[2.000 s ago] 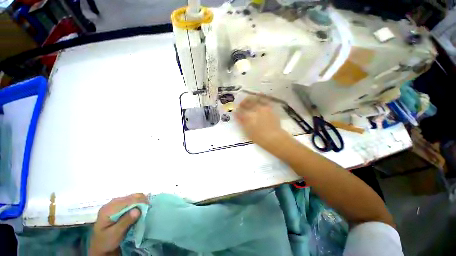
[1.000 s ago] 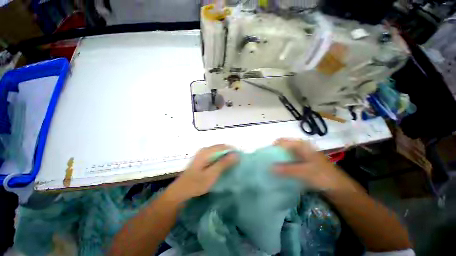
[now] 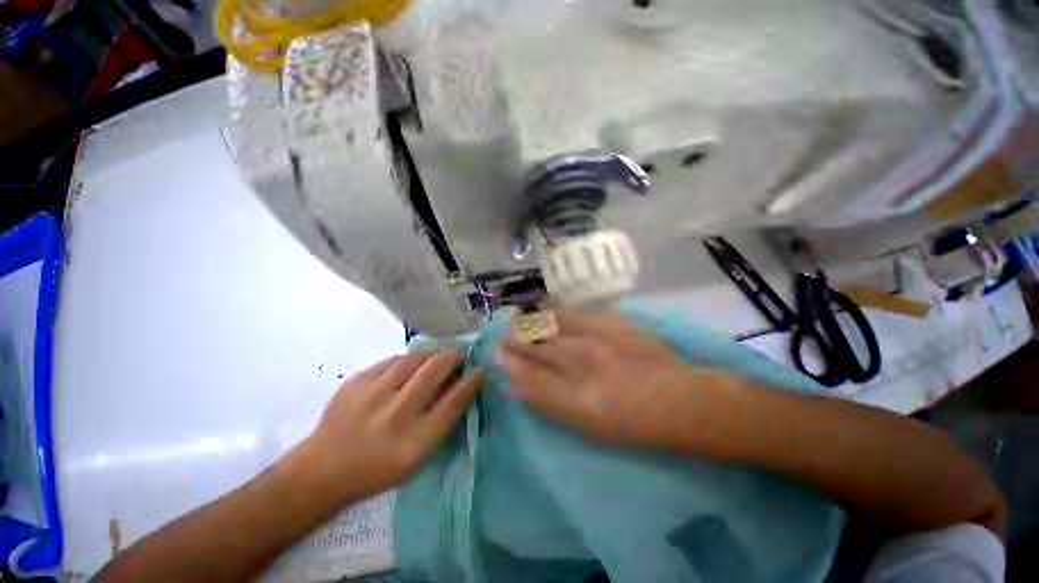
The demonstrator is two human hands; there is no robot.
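A thin sea-green cloth (image 3: pixel 581 490) lies on the table under the sewing machine head (image 3: pixel 513 114) and hangs over the front edge. A paler narrow seam or folded edge (image 3: pixel 472 456) runs up it towards the presser foot area. My left hand (image 3: pixel 393 410) lies on the cloth left of this line, fingertips close to it. My right hand (image 3: pixel 604 370) lies flat on the cloth to the right, beside the small tan block (image 3: pixel 533 328). Both hands press the cloth from above; neither is seen pinching it. The head hides the needle.
Black scissors (image 3: pixel 837 330) and dark snips (image 3: pixel 752 282) lie right of the machine base. A blue tray (image 3: pixel 48 399) stands left of the white table (image 3: pixel 182 319). The ribbed tension knob (image 3: pixel 592 264) and a yellow ring (image 3: pixel 296 25) are on the head.
The cloth has gone from the front edge up onto the table under the machine head. Both hands moved up with it and now lie flat. The view has moved closer to the head.
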